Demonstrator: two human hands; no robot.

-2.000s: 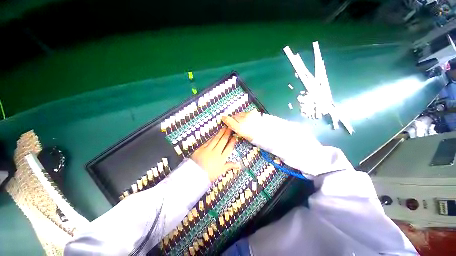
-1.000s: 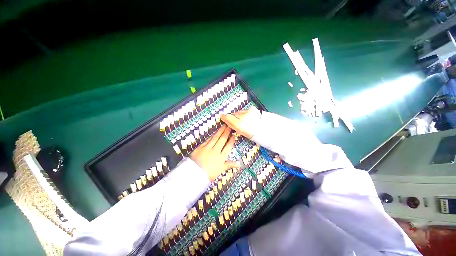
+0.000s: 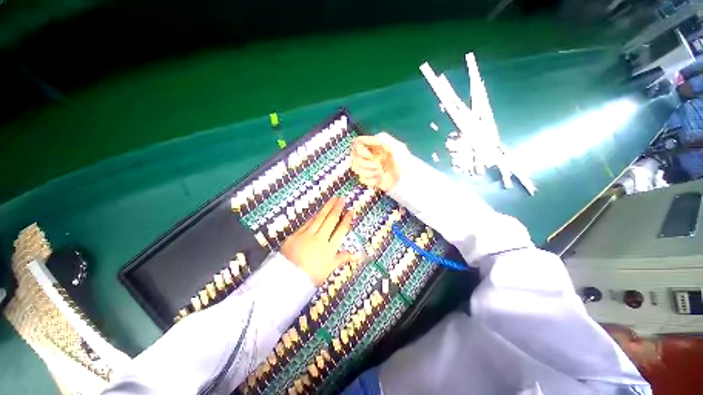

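A black tray [image 3: 166, 262] holds slanting rows of green circuit boards [image 3: 351, 312] with upright dark-stemmed components topped by white tips [image 3: 289, 164] and tan tips [image 3: 220, 285]. My left hand [image 3: 317, 241] lies over the middle rows, palm down with fingers spread; whether it grips anything cannot be told. My right hand [image 3: 373, 162] is at the upper right end of the rows, above the white-tipped components, with its fingers curled together; what is between the fingertips is too small to tell.
Crossed white strips [image 3: 478, 123] and loose bits lie right of the tray. A blue cord [image 3: 424, 252] runs by my right wrist. A tan sheet [image 3: 54, 324] and a black round object [image 3: 71, 270] are at left. A grey knobbed box [image 3: 624, 262] stands at right.
My right hand has moved up and right, away from my left hand, and its fingers have curled. My left hand stays on the rows. The whole view has shifted slightly.
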